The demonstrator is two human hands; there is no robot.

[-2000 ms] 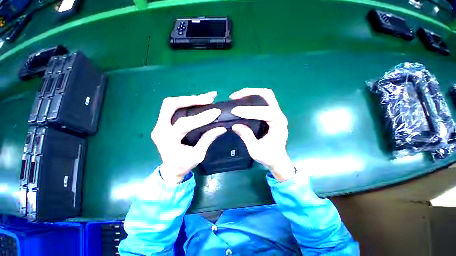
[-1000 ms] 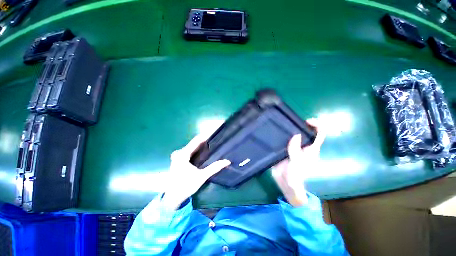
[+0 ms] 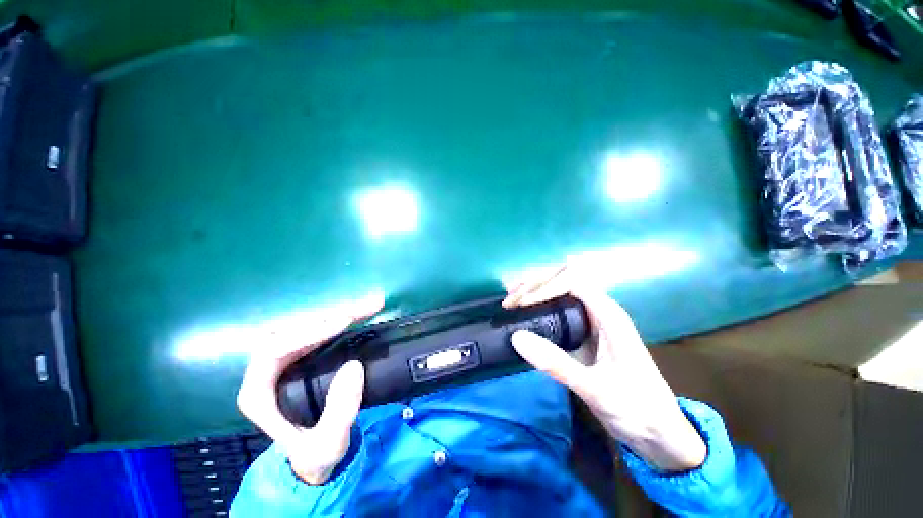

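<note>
A black handheld unit in its protective sleeve (image 3: 395,376) is held on edge close to my body, above the near edge of the bench. Its narrow side faces me and shows a pale port area in a small dark frame at the middle. My left hand (image 3: 309,390) grips the left end, thumb on the near face and fingers over the far side. My right hand (image 3: 597,369) grips the right end the same way. Both hands are bare. The unit's screen and back are not visible.
Dark unsleeved units (image 3: 40,152) stand in blocks at the left. Bagged sleeves (image 3: 810,172) lie at the right of the green bench (image 3: 304,182). A blue crate (image 3: 91,486) is below the left bench edge, and a brown carton (image 3: 749,425) at lower right.
Both hands have brought the unit down towards my body and turned it from its tilted back view to its narrow edge. The camera view has shifted, so the devices at the back centre are out of view.
</note>
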